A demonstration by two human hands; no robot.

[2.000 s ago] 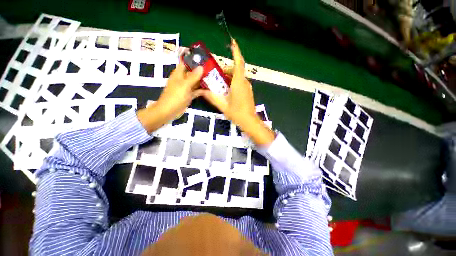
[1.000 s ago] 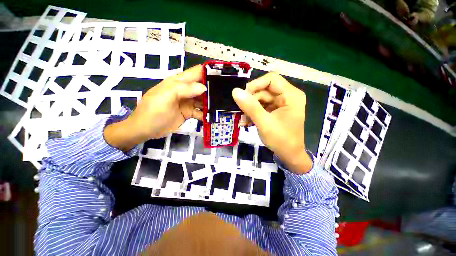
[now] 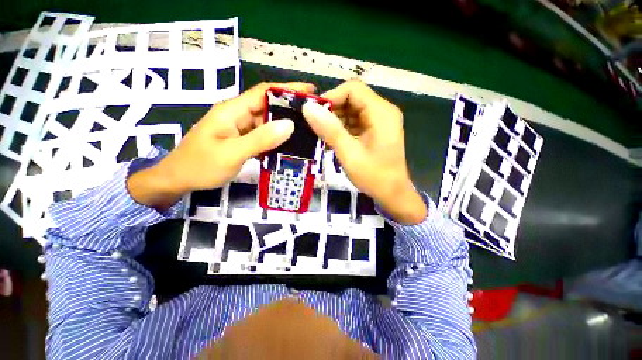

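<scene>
A red-edged phone [image 3: 287,184] stands in the middle, its dark display at the top and its pale keypad area below. My left hand [image 3: 224,140] holds it at its left side, the thumb lying on the display. My right hand [image 3: 366,137] holds its upper right side, the thumb on the display's upper right part. The fingers behind the phone are hidden. Below the phone, die-cut film sheets [image 3: 281,264] with dark squares overlap on the bench, partly covered by the phone and hands.
White lattice carrier sheets [image 3: 151,98] lie in a loose pile at left. More filled film sheets [image 3: 496,176] are stacked at right. A worn pale strip [image 3: 394,77] edges the dark green bench [image 3: 574,204], with the green belt [image 3: 394,35] beyond. Something red [image 3: 495,302] shows below right.
The phone first showed its back, then was turned face up. Both hands are now on it, with both thumbs on the display. The phone has shifted slightly left.
</scene>
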